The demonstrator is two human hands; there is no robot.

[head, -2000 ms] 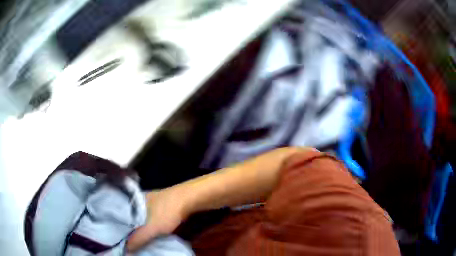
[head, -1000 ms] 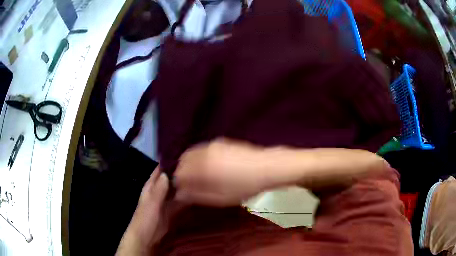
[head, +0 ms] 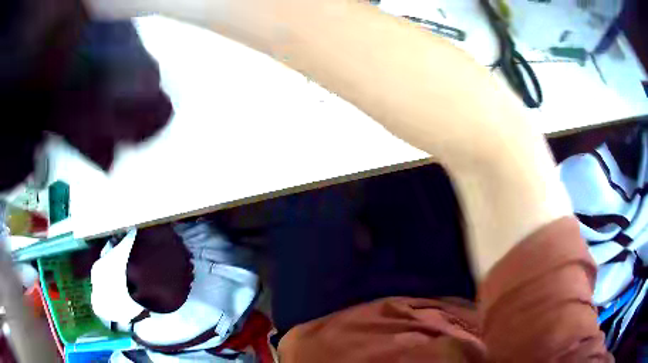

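My right arm crosses the view from the lower right to the upper left. My right hand (head: 117, 7) is blurred and cut off by the top edge, so its fingers cannot be made out. A dark maroon cloth (head: 114, 92) hangs just below it at the upper left, over the white table (head: 270, 135). Whether the hand grips the cloth is hidden. My left hand is not in view.
Black shears (head: 524, 78), a slim dark tool (head: 440, 27) and a green tool (head: 568, 52) lie at the upper right. Pale and maroon garments (head: 227, 291) lie over a green basket (head: 71, 305) at lower left. More garments (head: 597, 191) hang at the right.
The view has swung to the left along the table. The maroon cloth has moved from in front of my body to the upper left. My left hand has left the view.
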